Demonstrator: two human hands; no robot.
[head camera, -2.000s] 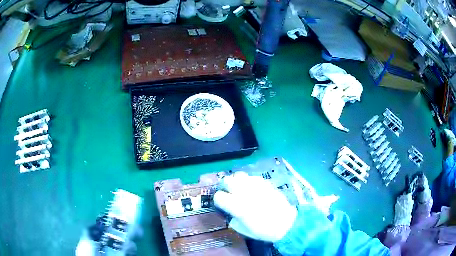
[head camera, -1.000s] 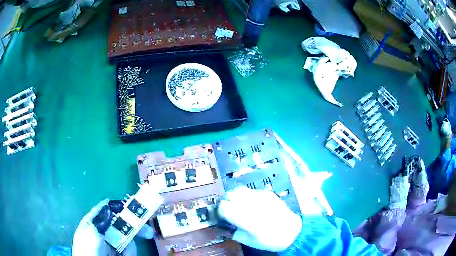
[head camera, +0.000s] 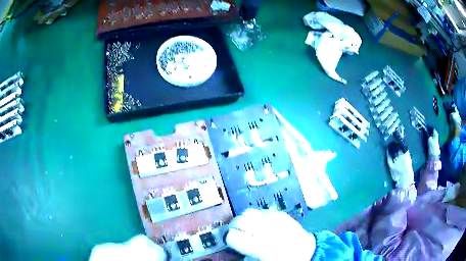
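The reddish-brown fixture base (head camera: 153, 188) lies in front of me, with three silvery-white heatsinks (head camera: 211, 199) in its rows. Each heatsink carries two black transistors (head camera: 161, 159). The dark blue-grey top plate (head camera: 232, 181) lies against its right side, with thin legs showing in its cutouts. My right hand (head camera: 271, 235), in a white glove, is at the right end of the lowest heatsink (head camera: 196, 245). My left hand (head camera: 127, 251), also gloved, is at that heatsink's left end and cut off by the bottom edge. The fingertips of both hands are hard to make out.
A black tray (head camera: 173, 108) with a white screw dish (head camera: 186, 61) stands behind the fixture, before a reddish-brown board (head camera: 163, 18). White cloths lie beside the plate (head camera: 311, 173) and farther back (head camera: 334, 41). Heatsink groups lie left and right. Another person's gloved hands (head camera: 401, 165) are at right.
The heatsink my left hand held now lies in the lowest row. Both hands have moved to that row. The view has shifted, so the tray and fixture sit higher in the picture.
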